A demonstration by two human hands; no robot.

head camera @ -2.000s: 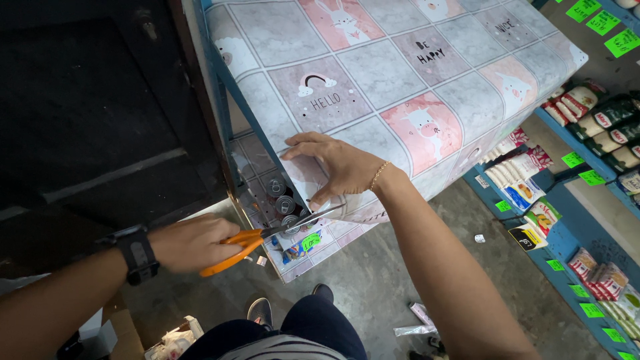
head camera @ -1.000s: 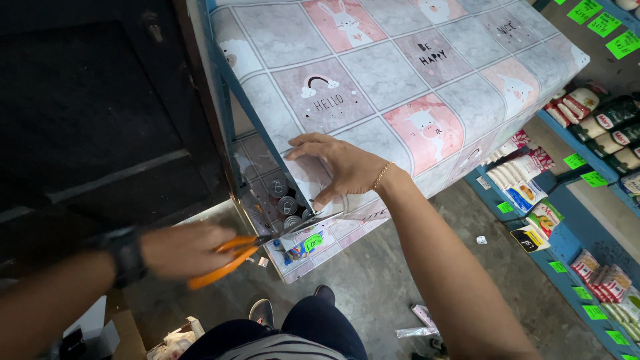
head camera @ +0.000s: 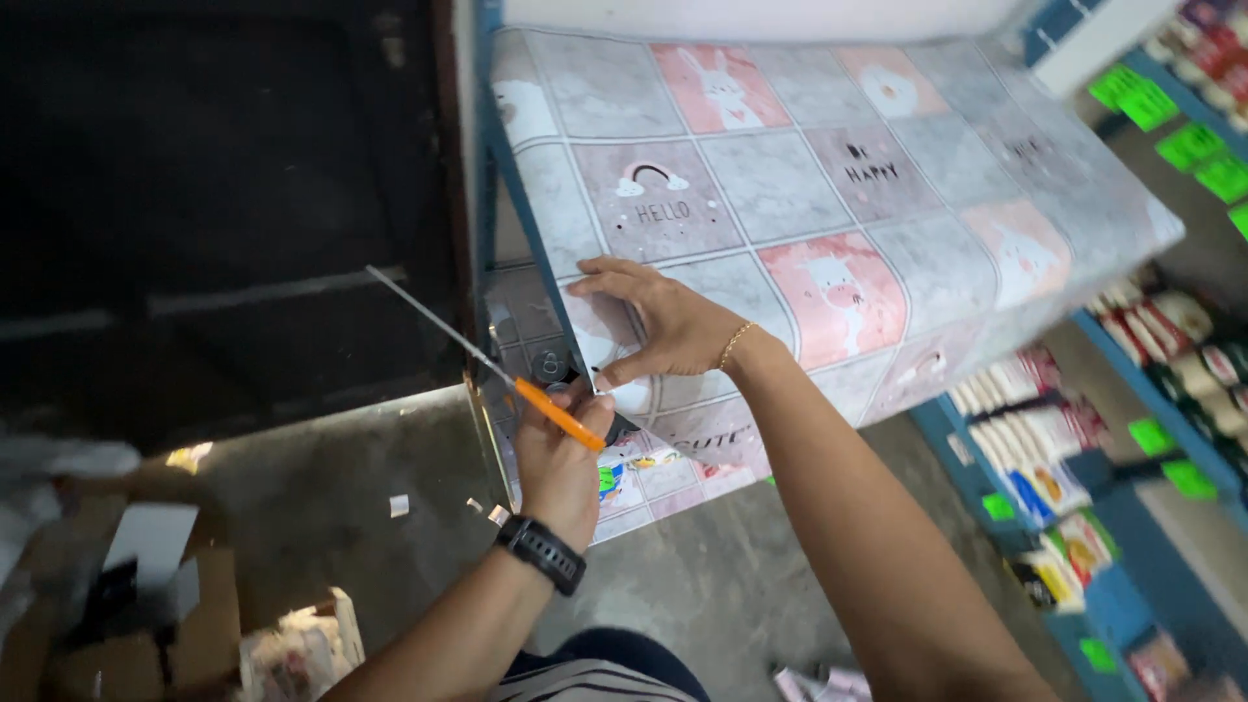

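Note:
A patterned plastic table covering [head camera: 770,185] with animal and word prints lies over a blue-framed table, its near side hanging down. My right hand [head camera: 663,317], with a bracelet on the wrist, spreads over the covering's left corner, thumb at the cut edge. My left hand [head camera: 565,448], with a black watch, holds orange-handled scissors [head camera: 556,414], their blades pointing up and left, away from the covering. The left fingertips meet the right thumb at the edge; whether they pinch the covering is hidden. Beneath the corner, round lidded containers [head camera: 551,366] show on a lower shelf.
A dark door [head camera: 224,195] stands on the left. Open cardboard boxes [head camera: 195,604] lie at the lower left, with small scraps [head camera: 399,506] on the concrete floor. Blue shelves [head camera: 1121,351] with packaged goods and green tags stand on the right.
The scissors have come out from the covering's near edge and swung round to point up and left. My left hand has moved in beside my right thumb. The right hand stays at the corner.

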